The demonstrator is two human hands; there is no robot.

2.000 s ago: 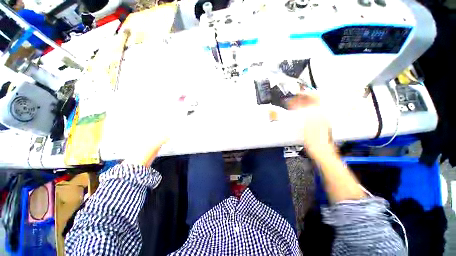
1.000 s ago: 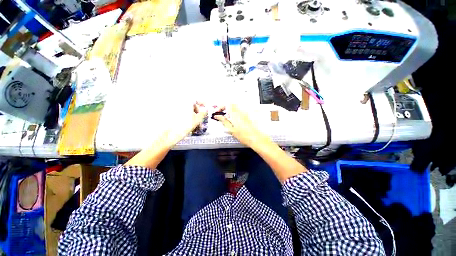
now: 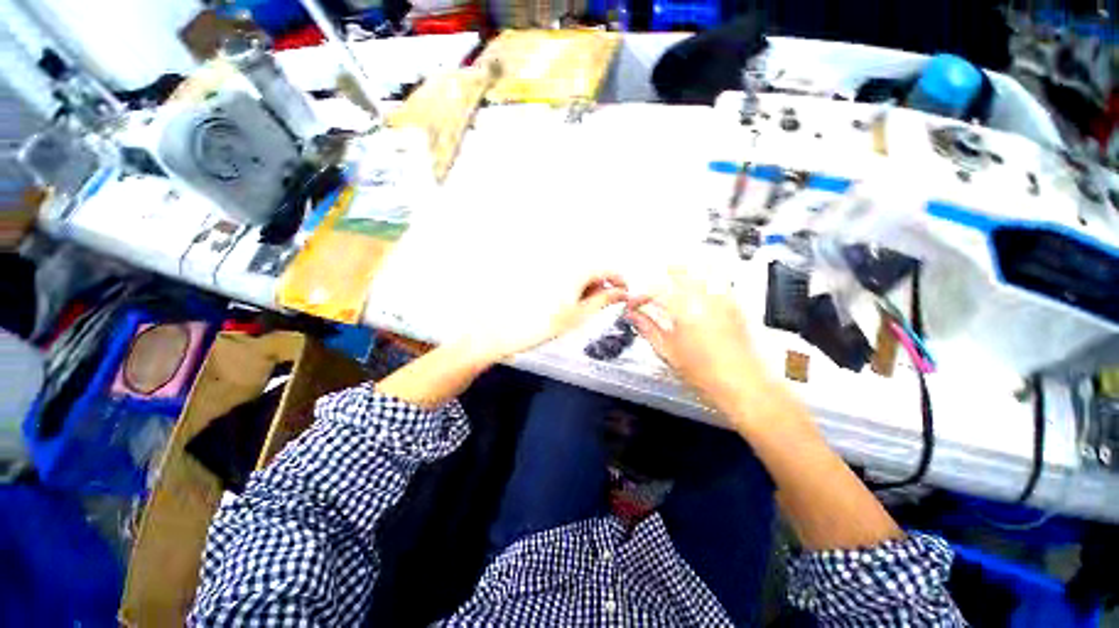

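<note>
My left hand (image 3: pixel 587 307) and my right hand (image 3: pixel 672 325) meet over the white table near its front edge, fingertips close together. Something small and dark shows at the fingertips; it is too small and blurred to name, and I cannot tell which hand grips it. A small dark bundle (image 3: pixel 610 340) lies on the table just below the fingers. Black labels (image 3: pixel 787 294) lie to the right of my hands, with a crinkled clear plastic bag (image 3: pixel 847 252) beside and partly over them. The needle area (image 3: pixel 740 231) of the sewing machine is above and right of my hands.
Pink and blue snips (image 3: pixel 911 346) and a tan patch (image 3: pixel 796 366) lie right of my hands. A black strap (image 3: pixel 923 429) crosses the table edge. Taped brown cardboard (image 3: pixel 338 268) edges the table at left. A cardboard box (image 3: pixel 184 515) stands below left.
My right hand has come from beside the labels at right to meet my left hand near the front edge. The view has turned left, so the machine sits further right.
</note>
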